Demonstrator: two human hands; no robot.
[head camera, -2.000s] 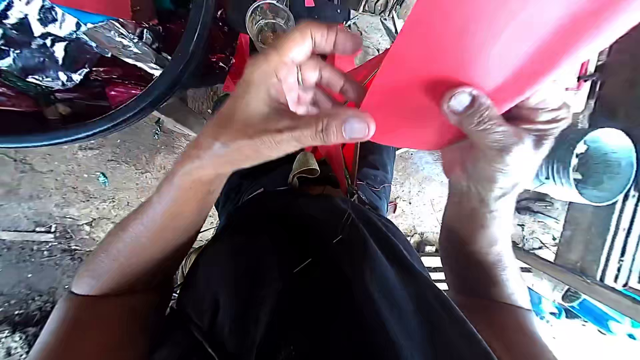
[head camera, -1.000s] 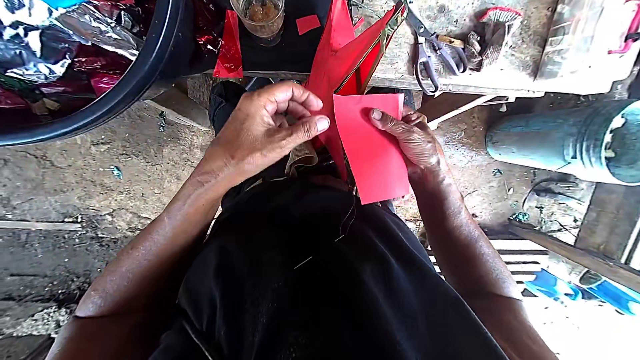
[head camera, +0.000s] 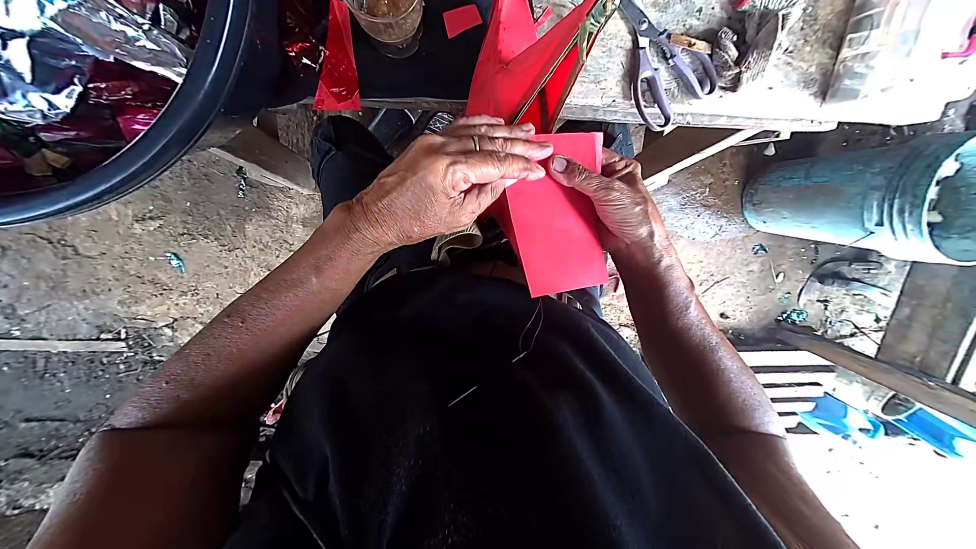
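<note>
My right hand (head camera: 621, 194) grips a red rectangular sheet (head camera: 560, 236), thumb on its upper face and fingers behind it. The fingertips of my left hand (head camera: 450, 171), which wears a ring, lie on the sheet's upper left part; whether they pinch it is unclear. Just beyond the hands stands a red pointed structure (head camera: 503, 53) with a thin frame along its edges, its lower part hidden by my hands and the sheet. A threaded needle (head camera: 462, 396) appears to be stuck in the dark shirt over my front.
Scissors (head camera: 648, 69) lie on the wooden bench (head camera: 610, 110). A glass cup (head camera: 389, 23), a small red piece (head camera: 462, 20) and a red strip (head camera: 338, 65) are at the top. A black tub (head camera: 221, 84) of shiny foil stands left, a blue-green bucket (head camera: 823, 194) lies right.
The sheet was raised close to the view two seconds ago and is now lower, over my lap. My left hand, apart from the sheet in both earlier frames, now touches it.
</note>
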